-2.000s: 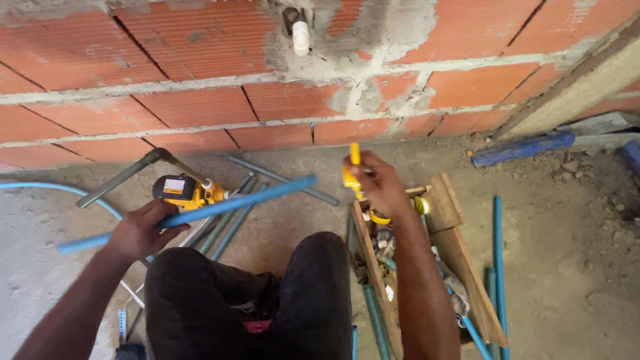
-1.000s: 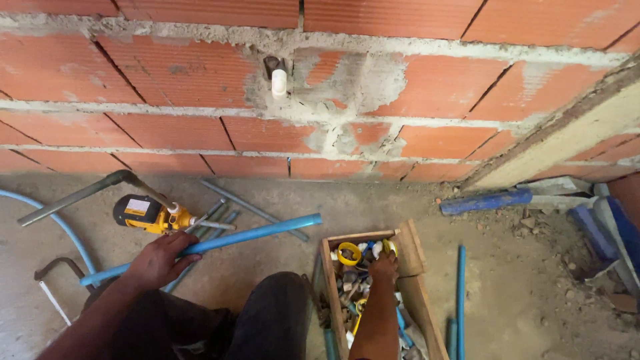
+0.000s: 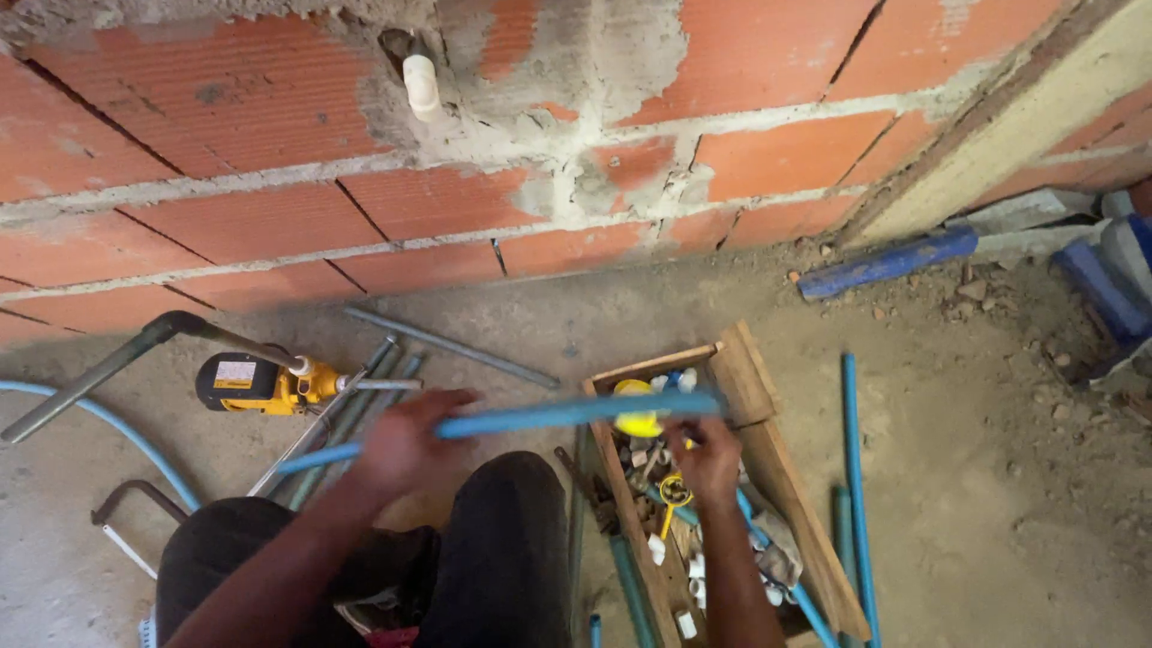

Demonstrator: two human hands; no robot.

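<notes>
My left hand (image 3: 418,441) is closed around a blue plastic pipe (image 3: 558,415), which lies nearly level across the view and is blurred. At the pipe's right end, my right hand (image 3: 706,450) has its fingers bent close to the pipe; whether they hold something small is not clear. Beneath that hand stands a wooden box (image 3: 814,513) full of fittings. A yellow tape roll (image 3: 637,423) lies in the box behind the pipe, and a yellow ring-shaped piece (image 3: 675,490) is lower down.
A yellow and black pump (image 3: 270,382) stands at the left, by grey pipes (image 3: 450,345) and a hacksaw (image 3: 135,531). Ahead, a white pipe elbow (image 3: 420,87) sticks out of the hollow-brick wall (image 3: 450,202). Right of the box lie a blue pipe (image 3: 859,495) and rubble (image 3: 981,292).
A second ago my right hand was down in the box; it is now up at the right end of the blue pipe. My left hand still holds the pipe.
</notes>
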